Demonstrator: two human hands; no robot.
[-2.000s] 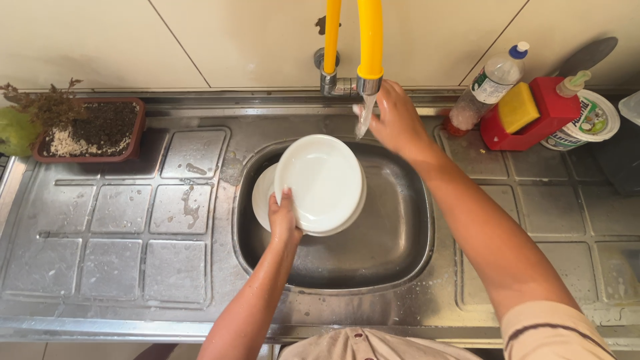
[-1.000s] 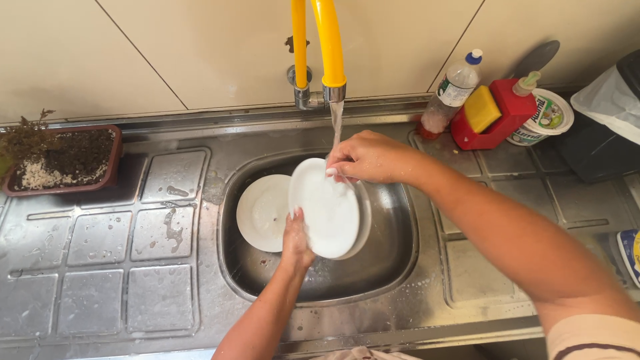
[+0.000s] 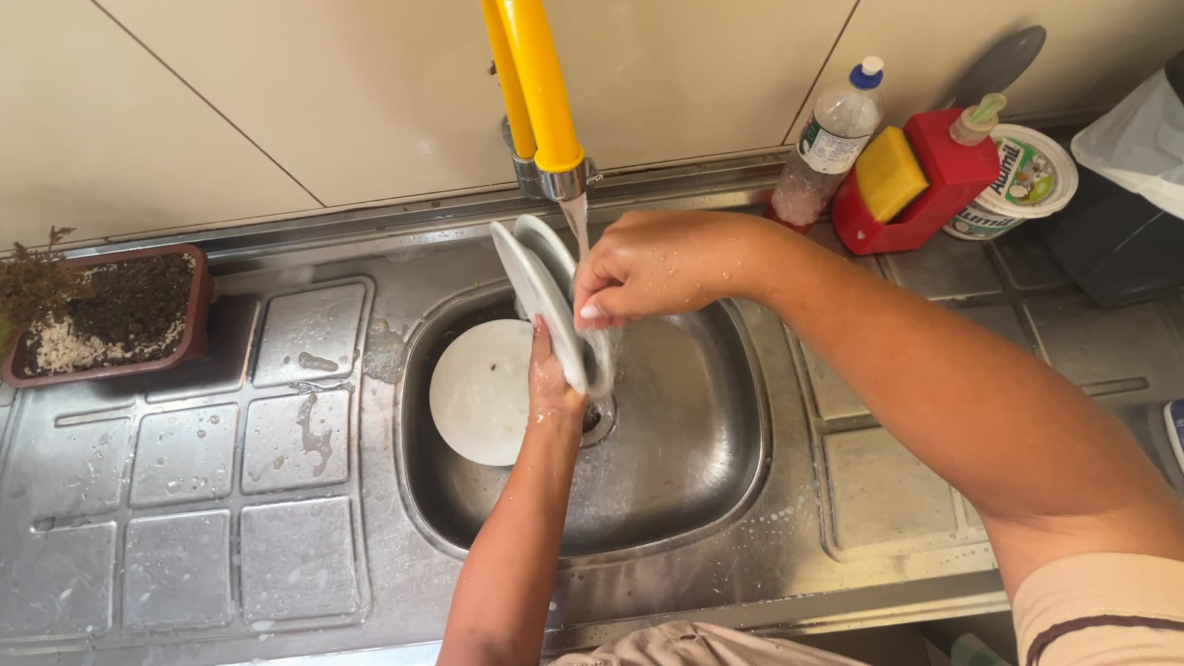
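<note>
My left hand (image 3: 553,375) grips two white plates (image 3: 536,291), tilted nearly upright above the stainless steel sink basin (image 3: 684,444). Water runs from the tap with yellow hoses (image 3: 546,102) down beside the plates. My right hand (image 3: 634,273) is under the tap at the plates' right side, its fingers curled; whether they touch the plate or hold anything is not clear. Another white plate (image 3: 481,393) lies in the basin at the left, with a small dark speck on it. The drain shows in part below the held plates.
On the right stand a plastic bottle (image 3: 828,139), a red soap dispenser (image 3: 957,176) with a yellow sponge (image 3: 890,174), a white tub (image 3: 1036,180) and a dark bin with a white bag (image 3: 1133,148). A planter with soil (image 3: 120,314) stands at the left.
The held plates have turned from nearly face-up to edge-on. One plate now lies apart in the basin's left side. My right hand has come down from the tap to beside the plates.
</note>
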